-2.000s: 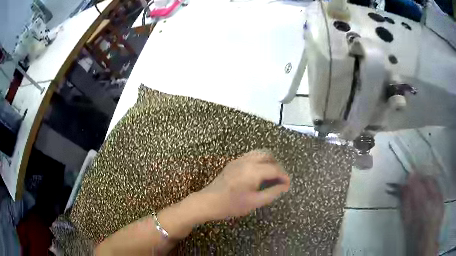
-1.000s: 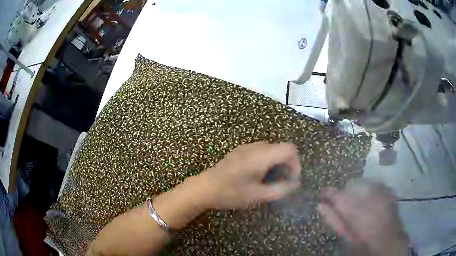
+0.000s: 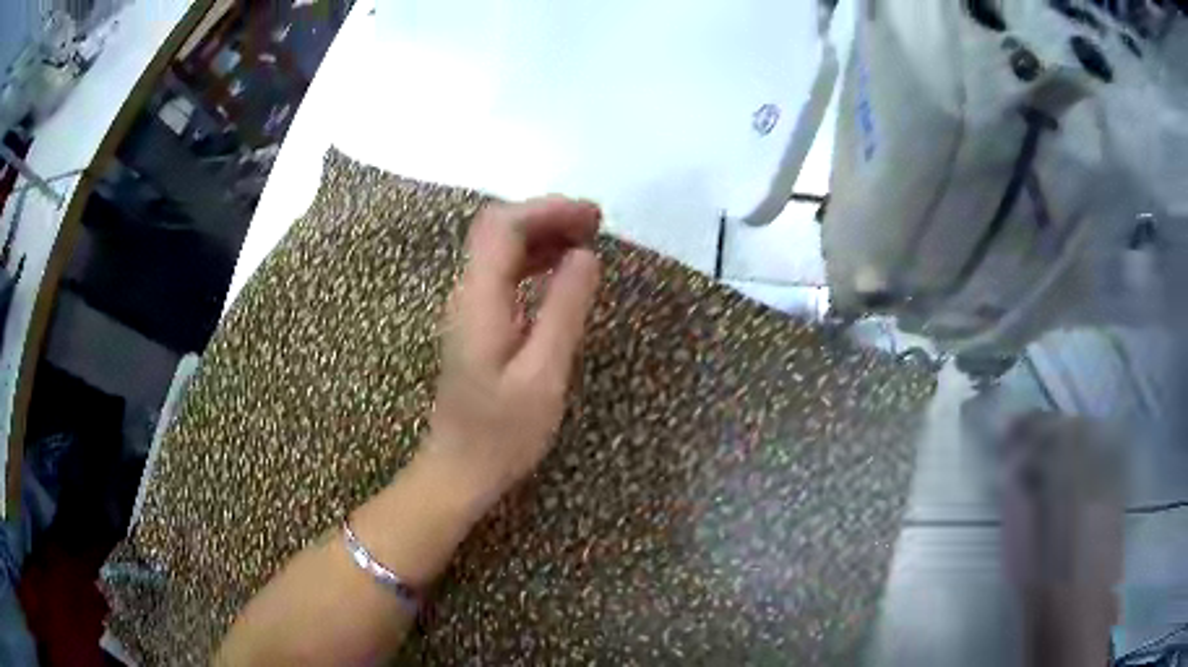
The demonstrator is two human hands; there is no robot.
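A large garment panel (image 3: 730, 456) of dark cloth with a small light print lies over the machine table. Its back right edge runs to the presser foot area under the sewing machine head (image 3: 951, 170). My left hand (image 3: 521, 326), with a bracelet at the wrist, is over the panel near its back edge, fingers curled with a gap between thumb and fingers. Whether it pinches the cloth edge does not show clearly. My right hand (image 3: 1062, 521) is a blur at the right, beside the panel and below the head. Its fingers and anything in them cannot be made out.
The white machine table (image 3: 573, 91) extends behind the panel. A second table with a wooden edge (image 3: 65, 248) stands at the far left. Dark red cloth (image 3: 59, 606) shows at the lower left. A pale curved lever or guard (image 3: 797, 143) is left of the head.
My left hand has moved from the middle of the panel back and left to near its back edge. My right hand has moved right, off the cloth.
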